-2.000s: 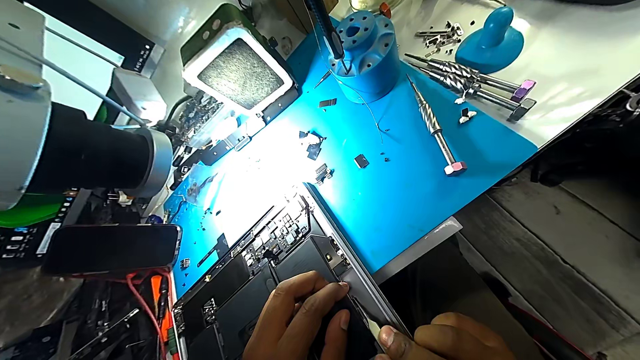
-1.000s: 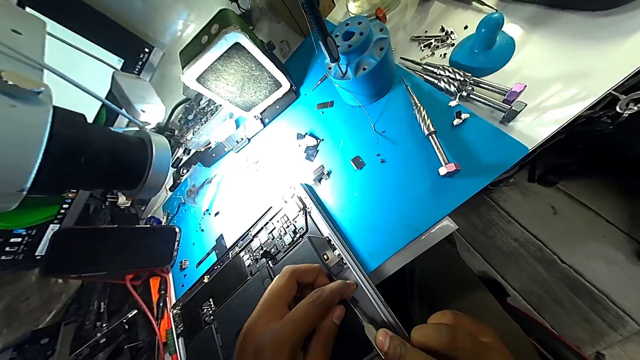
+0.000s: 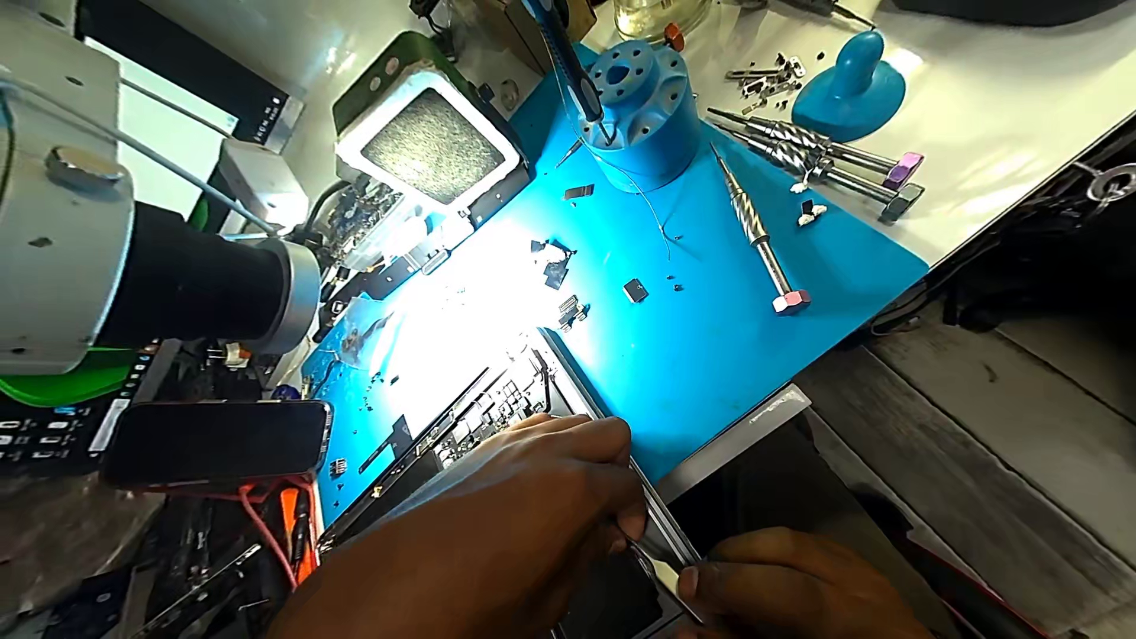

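An opened laptop base, its circuit board and dark batteries exposed, lies at a slant at the bottom centre. My left hand reaches over it, fingers curled down near its right edge; what they hold, if anything, is hidden. Low on the right, my right hand is at the laptop's edge, with thumb and fingers closed on a thin metal tool that shows between the hands. The tool's exact kind is unclear. My left forearm covers much of the laptop.
A blue mat bears loose small parts, a screwdriver and a blue tool holder. More screwdrivers lie behind. A lit square lamp, a microscope head and a phone stand or lie left.
My left hand has moved up and forward over the laptop, its forearm now covering the batteries. My right hand stays near the laptop's edge.
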